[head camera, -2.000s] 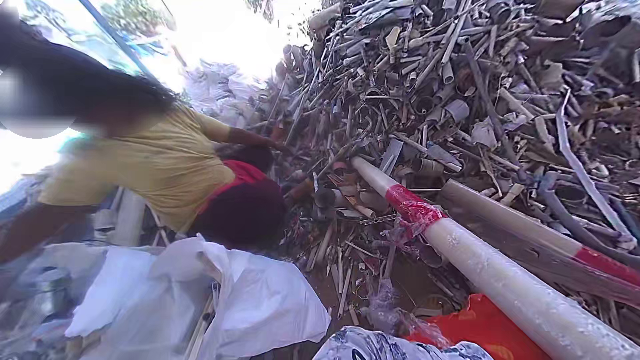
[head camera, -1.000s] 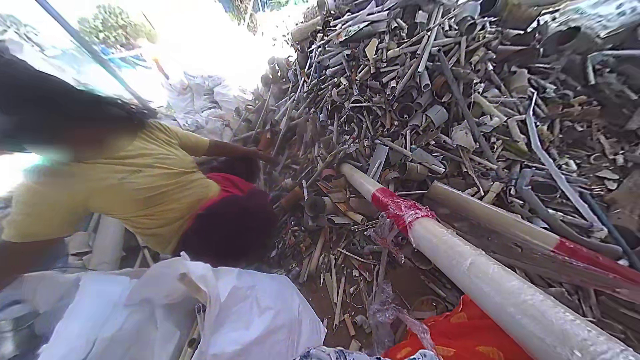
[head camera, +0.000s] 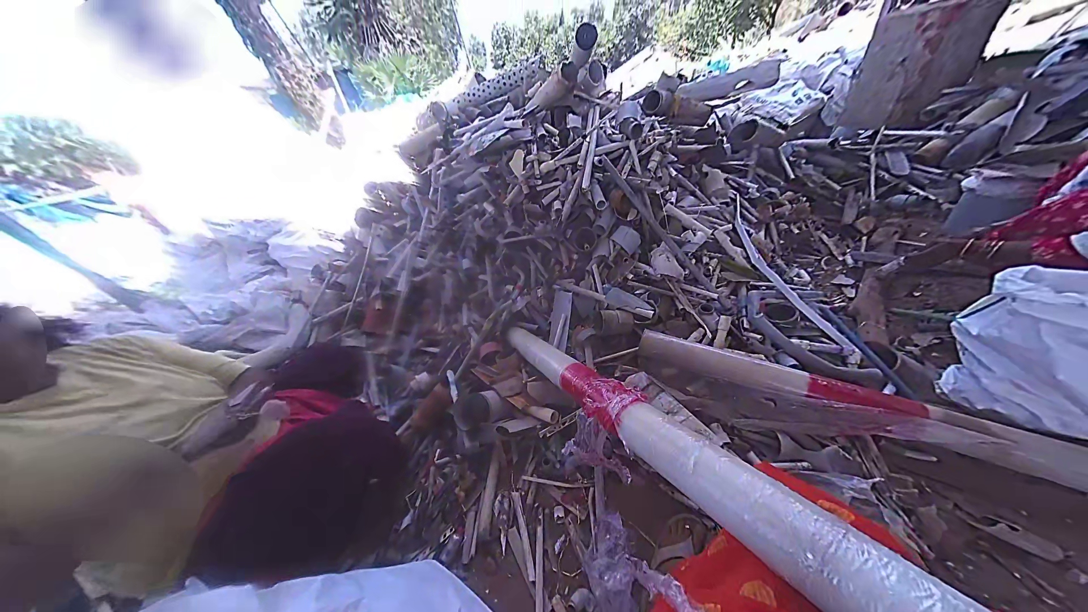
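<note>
Neither my left hand nor my right hand shows in the head view. A long plastic-wrapped pole (head camera: 731, 484) with a red band slants from the middle to the bottom right. Orange-red patterned cloth (head camera: 739, 569) lies under its near end. A second banded, plastic-wrapped length (head camera: 858, 395) lies farther right. Beyond them rises a big heap of scrap pipes and fittings (head camera: 561, 212). The top of a white sack (head camera: 340, 591) shows at the bottom edge.
A person in a yellow top (head camera: 110, 391) is at the left, beside dark and red cloth (head camera: 314, 476). At the right edge are a white sack (head camera: 1020, 348) and red patterned fabric (head camera: 1054, 212). A flat board (head camera: 922, 64) leans at the upper right.
The view has swung up and right; more of the heap's top and the white sack at the right now show. The person's arm that reached toward the heap is drawn back.
</note>
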